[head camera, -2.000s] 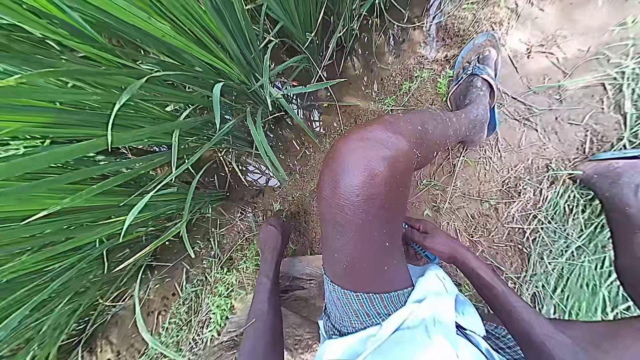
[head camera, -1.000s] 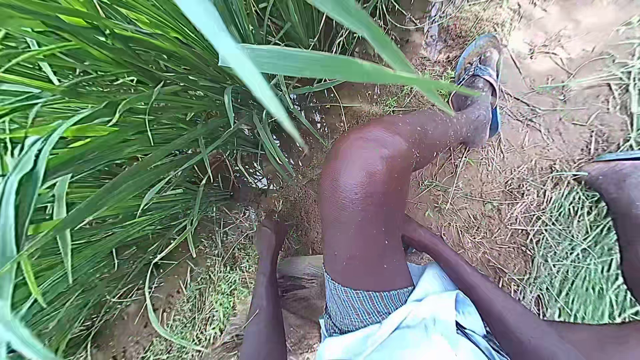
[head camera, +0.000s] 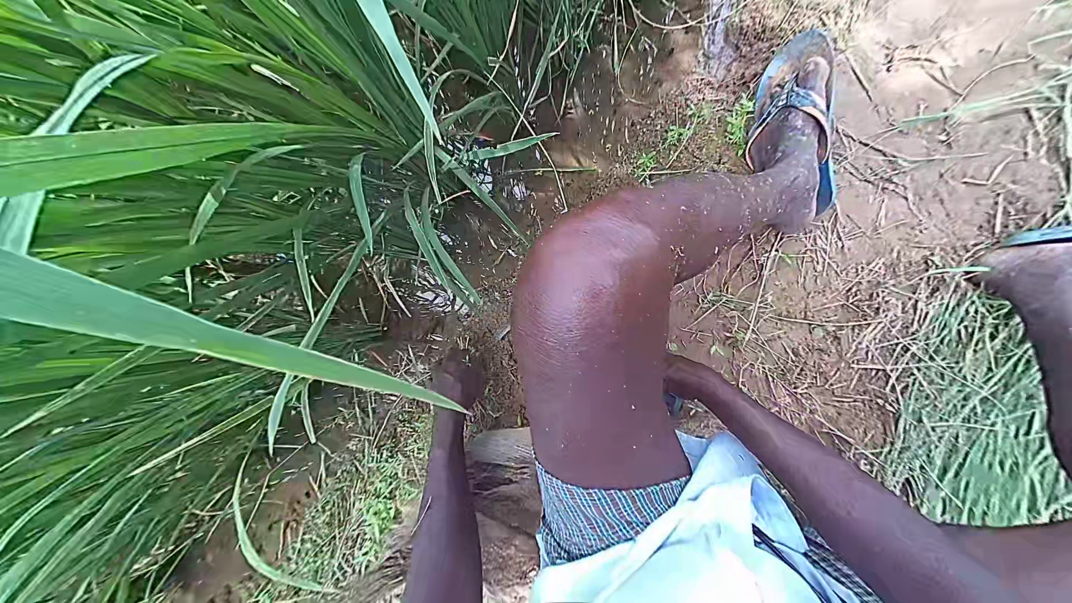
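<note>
My left hand (head camera: 459, 377) is low beside the bent knee, at the foot of the tall green grass-like plants (head camera: 209, 201), close to muddy ground and wet plant debris. Its fingers are dark and unclear, so what they hold cannot be made out. My right hand (head camera: 682, 378) reaches behind the thigh from the other side, mostly hidden by the leg. A small blue piece (head camera: 673, 404) shows just below it; whether the hand grips it is not clear. The bent leg (head camera: 599, 335) stands between both hands.
A sandalled foot (head camera: 791, 109) rests on wet mud at the upper right. The other bent leg (head camera: 1038, 335) is at the right edge, beside a pile of cut grass (head camera: 963, 444). Long leaves (head camera: 209, 335) cross the left side. Shallow water (head camera: 435, 297) glints among the stems.
My right hand has moved behind the thigh; two seconds ago it showed beside it with a blue object. Long leaves have swung across the left of the view.
</note>
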